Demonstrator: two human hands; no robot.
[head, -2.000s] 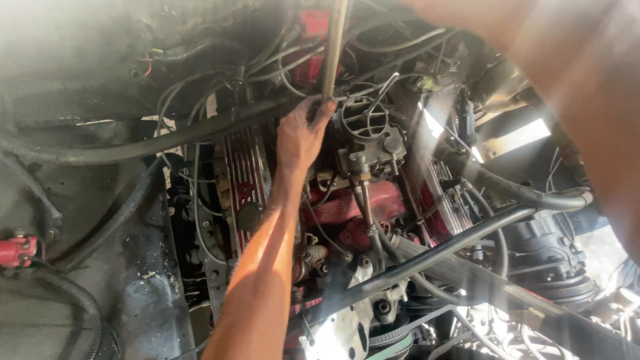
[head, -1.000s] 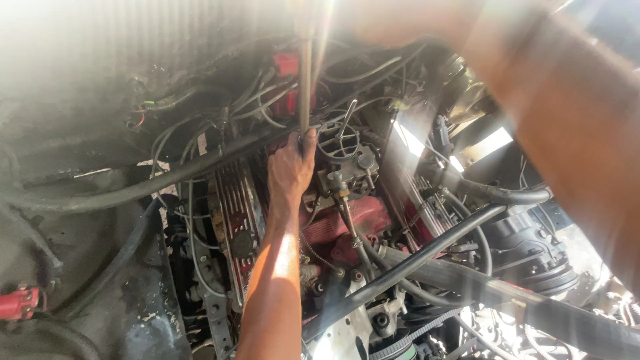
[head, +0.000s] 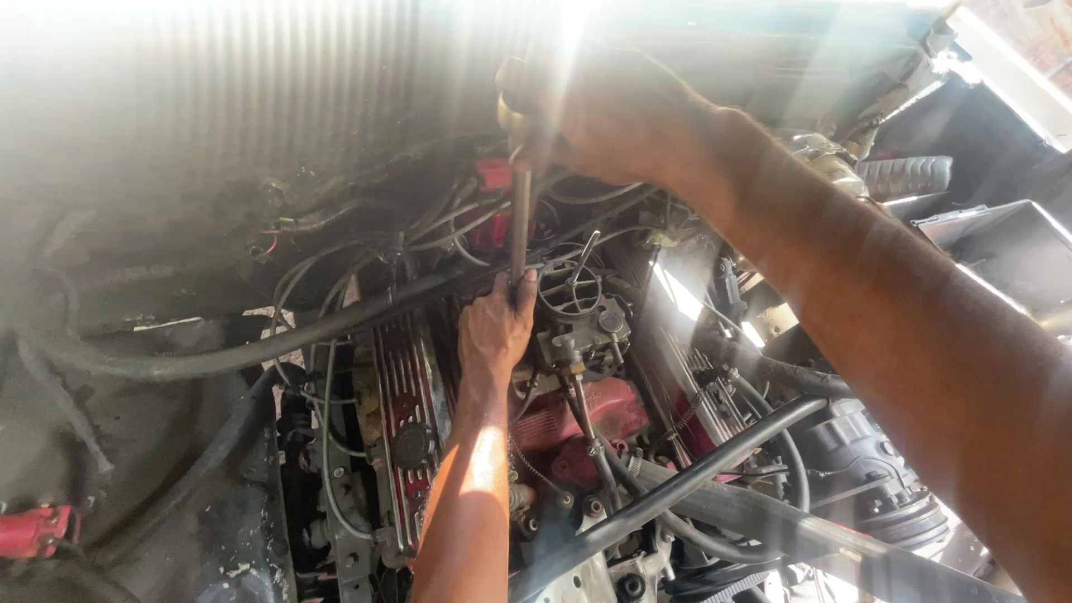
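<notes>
My left hand (head: 496, 331) reaches in from below and is closed around the lower part of an upright metal rod (head: 521, 219), just left of the carburetor (head: 582, 331). Higher up, my right hand (head: 578, 109) comes in from the right, its fingers curled around the top of the same rod; glare partly washes it out. The rod's lower end is hidden behind my left hand. A red distributor cap (head: 494, 226) with ignition wires stands behind the rod. The red intake manifold (head: 586, 410) lies below the carburetor.
A thick black hose (head: 209, 362) crosses the left side. A dark bar (head: 670, 494) runs diagonally over the engine's front. Red finned valve covers (head: 410, 469) flank the manifold. The alternator or a similar pulley unit (head: 871, 469) sits at right, and a red part (head: 33, 532) at far left.
My right hand, out of frame two seconds ago, now shows at the rod's top. My left hand stays on the rod's lower part. The view has shifted upward.
</notes>
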